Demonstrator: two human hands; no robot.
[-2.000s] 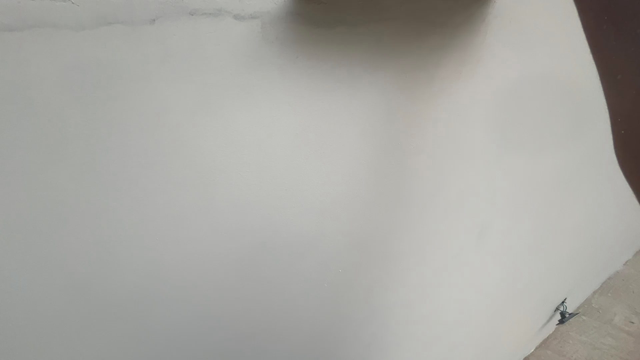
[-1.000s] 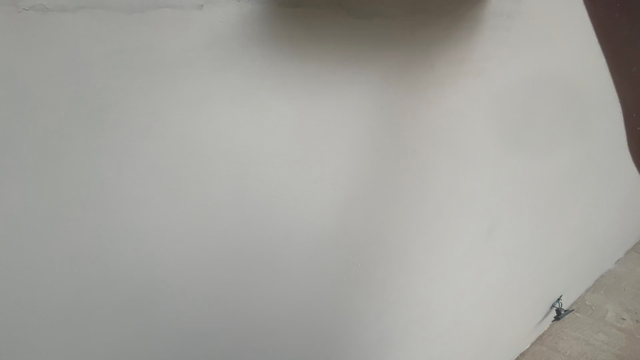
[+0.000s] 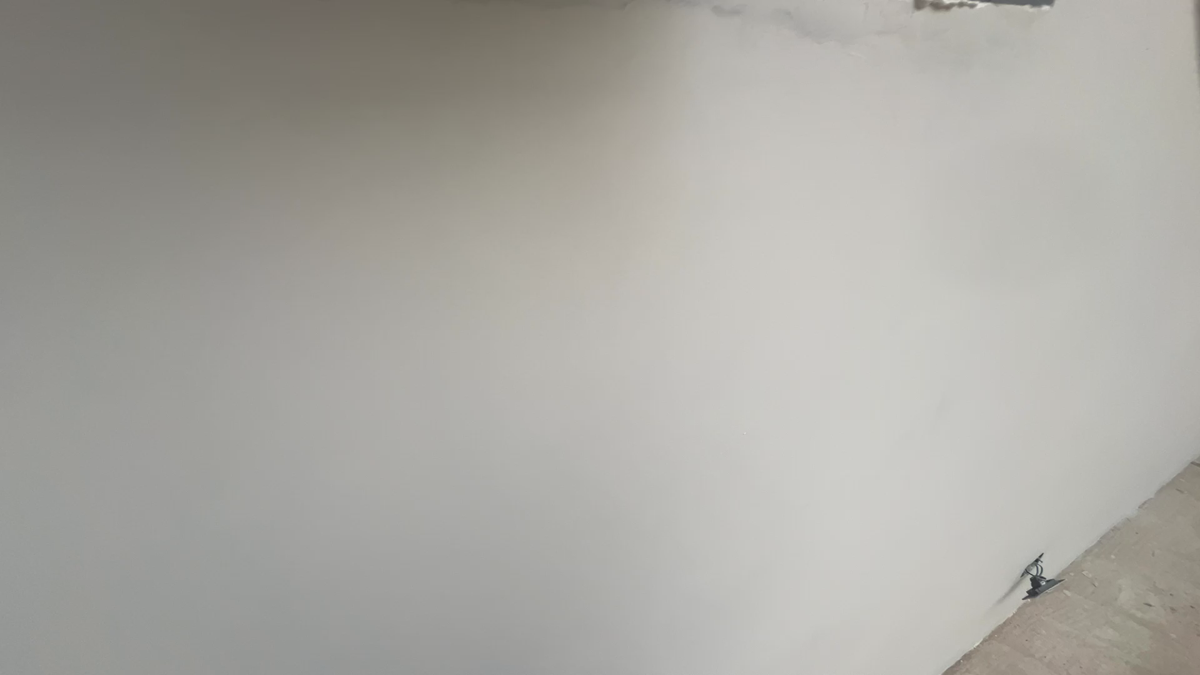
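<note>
Neither my left hand nor my right hand shows in the head view. A smooth, pale grey-white wall [image 3: 750,356] fills most of the picture. A broad soft shadow [image 3: 375,112] lies over its upper left part; what casts it is out of view. Along the top edge runs a thin, uneven crack or ridge [image 3: 816,36] in the surface. At the upper right, a dark strip with a ragged lower edge [image 3: 984,5] is cut off by the frame, too little of it to name.
A rough, dusty floor [image 3: 1116,581] meets the wall along a slanting edge at the lower right. Low on the wall, by that edge, a small dark fitting with wires [image 3: 1038,578] sticks out. A narrow dark edge [image 3: 1197,42] shows at the far upper right.
The dark brown shape at the upper right has almost left the view. The blurred dark form at the top centre is gone, and a wide shadow now covers the upper left.
</note>
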